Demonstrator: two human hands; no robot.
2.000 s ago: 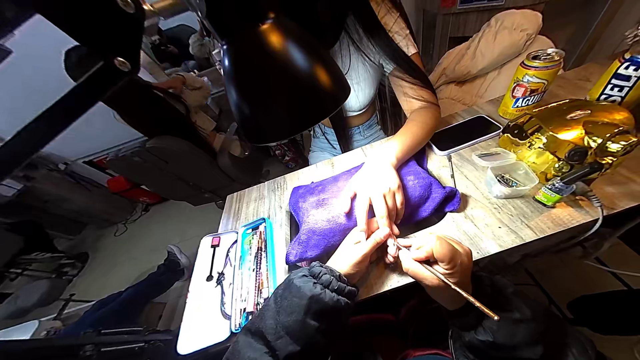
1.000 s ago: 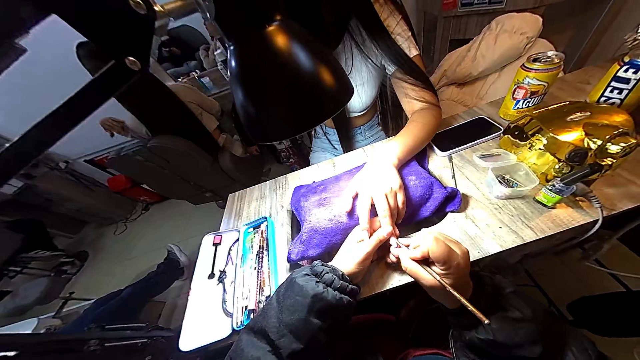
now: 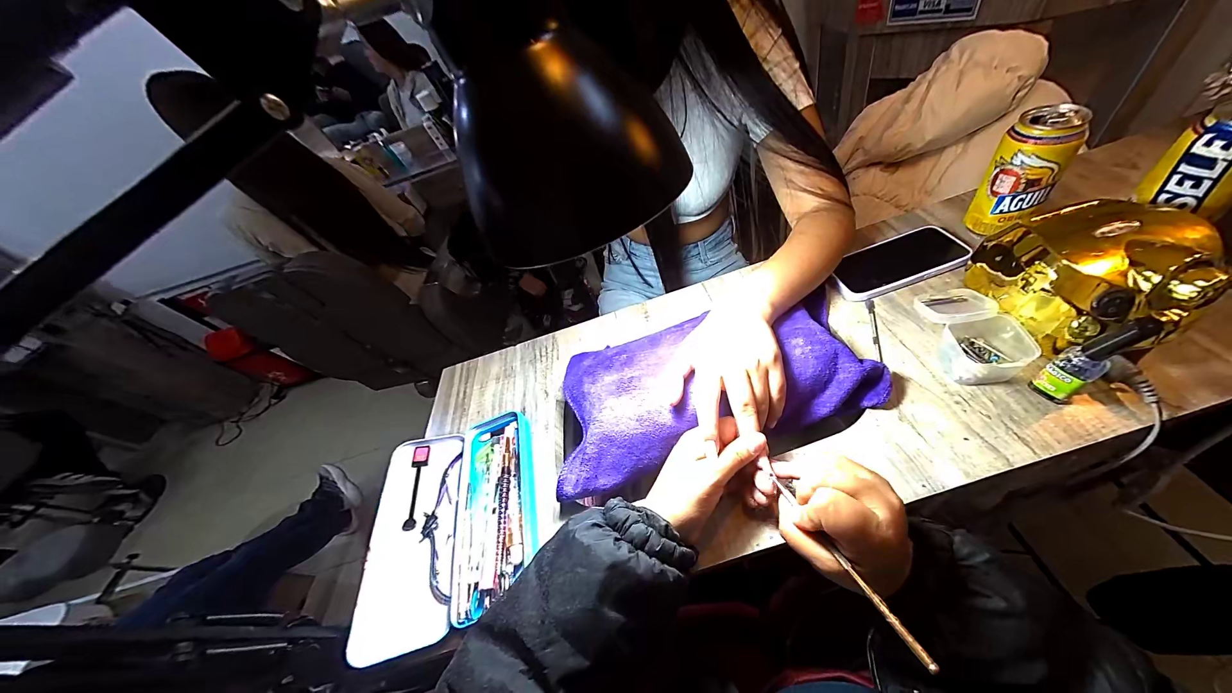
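Note:
My left hand (image 3: 705,474) grips a fingertip of the other person's hand (image 3: 739,371), which lies palm down on a folded purple towel (image 3: 626,409). In my right hand (image 3: 852,520) is a thin brush-like tool (image 3: 887,616), its handle slanting down to the right and its tip end at the held finger. The tip itself is too small to make out. Both of my hands are close together at the table's near edge, just in front of the towel.
An open case of slim tools (image 3: 496,520) lies left of the towel. A black lamp shade (image 3: 568,144) hangs above. To the right are a phone (image 3: 903,262), a small clear container (image 3: 989,348), a small bottle (image 3: 1066,375), a gold skull-like object (image 3: 1107,269) and a drink can (image 3: 1028,168).
The handle of the tool in my right hand has tilted a little more steeply downward. My left hand keeps its hold on the person's finger.

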